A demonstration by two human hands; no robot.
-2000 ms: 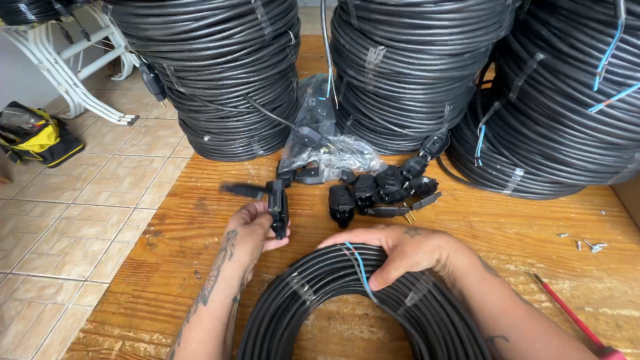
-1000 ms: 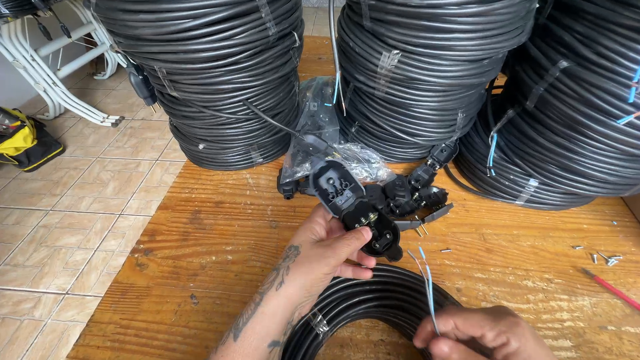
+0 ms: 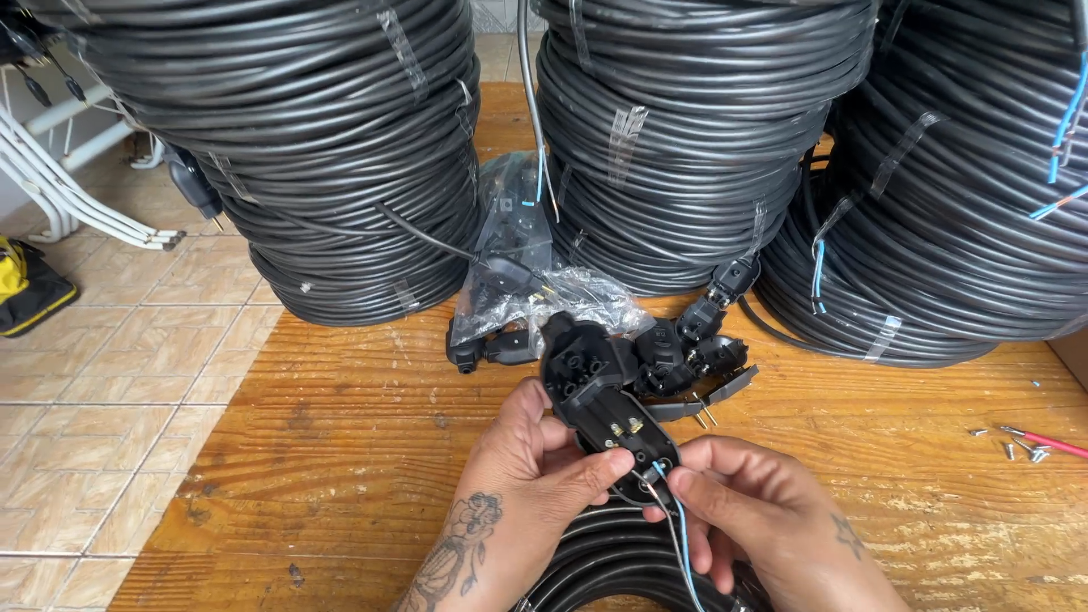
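My left hand [image 3: 552, 467] holds an open black plastic plug housing [image 3: 608, 408], its two halves spread and small metal terminals showing inside. At the housing's lower end, my right hand [image 3: 739, 510] pinches the stripped-back conductors [image 3: 680, 535], one blue and one greyish, whose tips lie at the cable entry. Whether the tips touch any terminal cannot be told. Below both hands lies a coil of black cable [image 3: 586, 552], partly cut off by the frame. Just beyond the housing sit several black plug parts [image 3: 659, 353], some opened, with brass pins visible on one.
Tall stacks of coiled black cable [image 3: 340, 170] stand along the back of the wooden table [image 3: 357, 476]. A clear plastic bag [image 3: 510, 229] lies between two stacks. Small screws [image 3: 1033, 453] and a red-handled screwdriver [image 3: 1058, 442] are at right. A black and yellow bag [image 3: 30, 285] rests on the tiled floor.
My right hand has left the coil, taken hold of the wires and brought them up to the housing. The housing, upright and away from the coil at first, is now spread open above it.
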